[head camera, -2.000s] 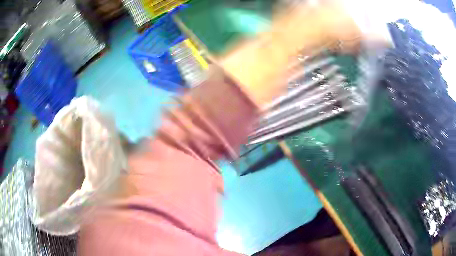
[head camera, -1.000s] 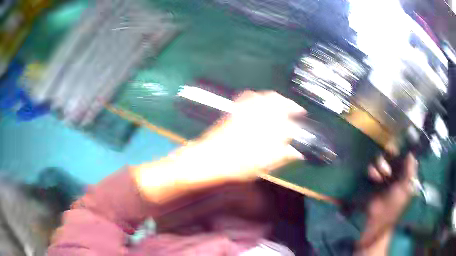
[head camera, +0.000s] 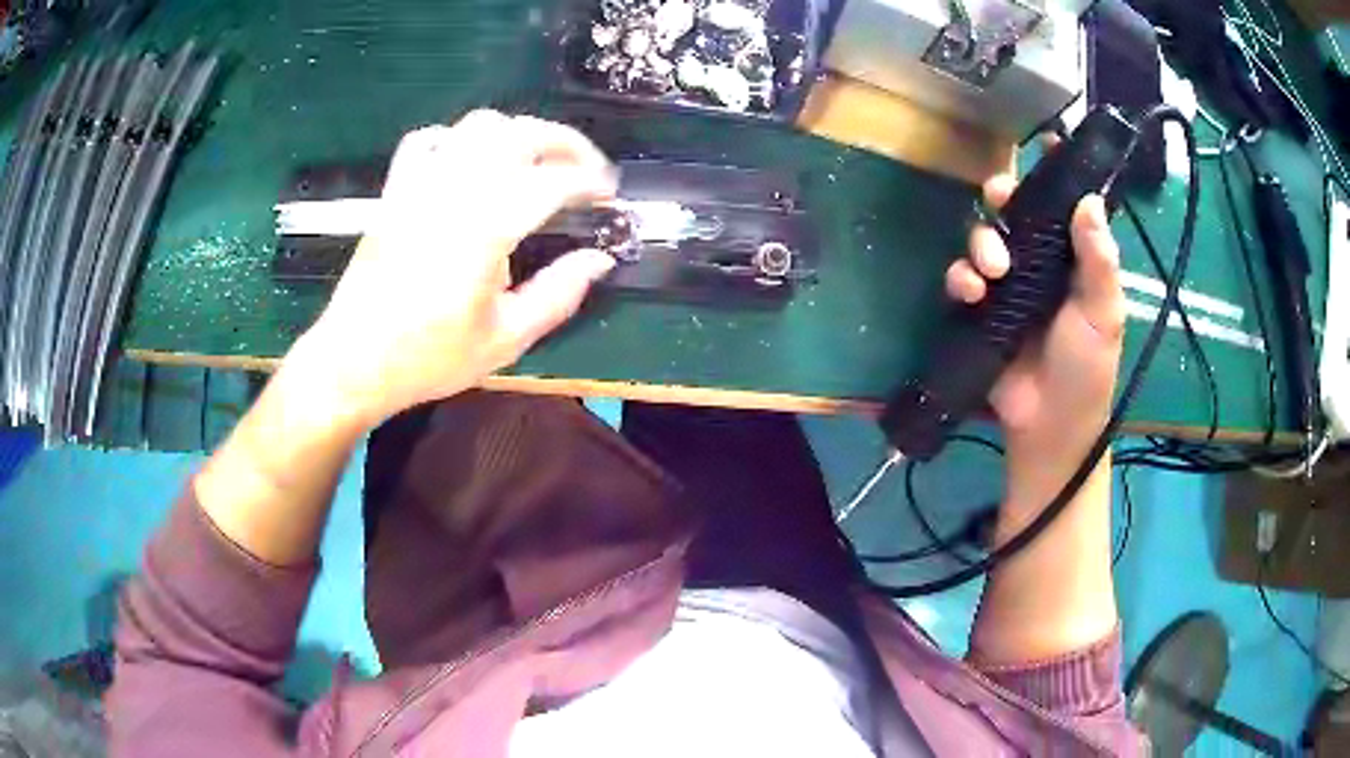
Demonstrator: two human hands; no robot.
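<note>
The dark jig (head camera: 674, 274) lies on the green bench before me, with a round metal piece near its right end. A bright metal strip (head camera: 318, 218) lies in it, partly hidden under my left hand. My left hand (head camera: 459, 245) is over the jig, thumb and fingertips closed around a small dark part (head camera: 610, 233) at the strip. My right hand (head camera: 1044, 304) holds a black electric screwdriver (head camera: 1004, 304), its thin bit pointing down and left past the bench's front edge.
Behind the jig, a black tray (head camera: 689, 107) holds shiny fittings. A white-grey box (head camera: 962, 59) stands on a wooden block (head camera: 903, 136). Grey strips (head camera: 96, 252) lie in a row at left. Black cords (head camera: 1184, 267) tangle at right. The bench edge (head camera: 711, 394) is in front.
The view has swung from the floor and crates to the jig. My left hand has come to the jig's middle. My right hand now shows clearly with the screwdriver.
</note>
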